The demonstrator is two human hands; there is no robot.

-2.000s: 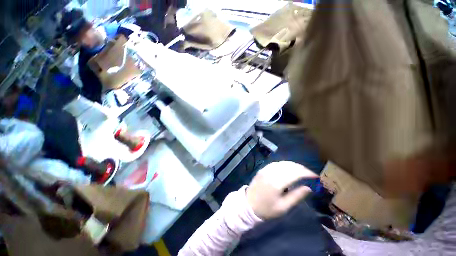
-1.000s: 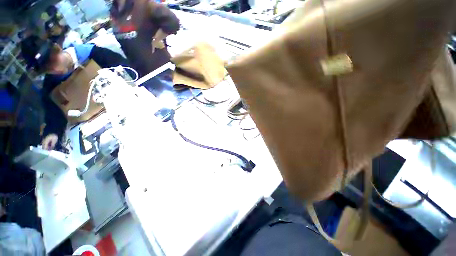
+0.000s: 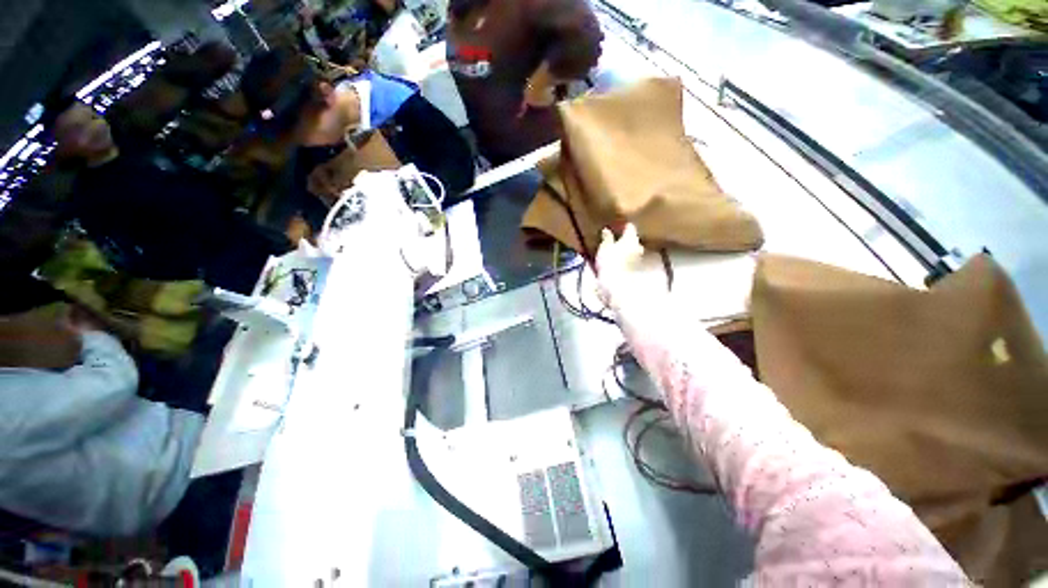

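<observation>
A brown tote bag [image 3: 649,161] lies on its side on the pale bench at upper centre, its thin dark straps trailing at its near side. My right hand [image 3: 621,255], at the end of a pink quilted sleeve, touches its near edge by the straps. The hand is small and blurred, and I cannot tell whether its fingers hold anything. A second brown bag [image 3: 896,379] with a tiny pale label lies at the right, beside my forearm and partly cut off by the edge. Thin strap loops lie between the bags. My left hand is not in view.
A white sewing machine [image 3: 345,402] stands left of my arm, with a vented motor box [image 3: 552,494] and black hose [image 3: 460,505]. A metal rail [image 3: 827,172] runs along the bench. Several people are at the left and top, one in a blue collar [image 3: 391,101] behind the machine.
The bag that hung close in front of me now lies lower at the right. My right hand has come into view, reaching to the far bag. The view has swung up and right.
</observation>
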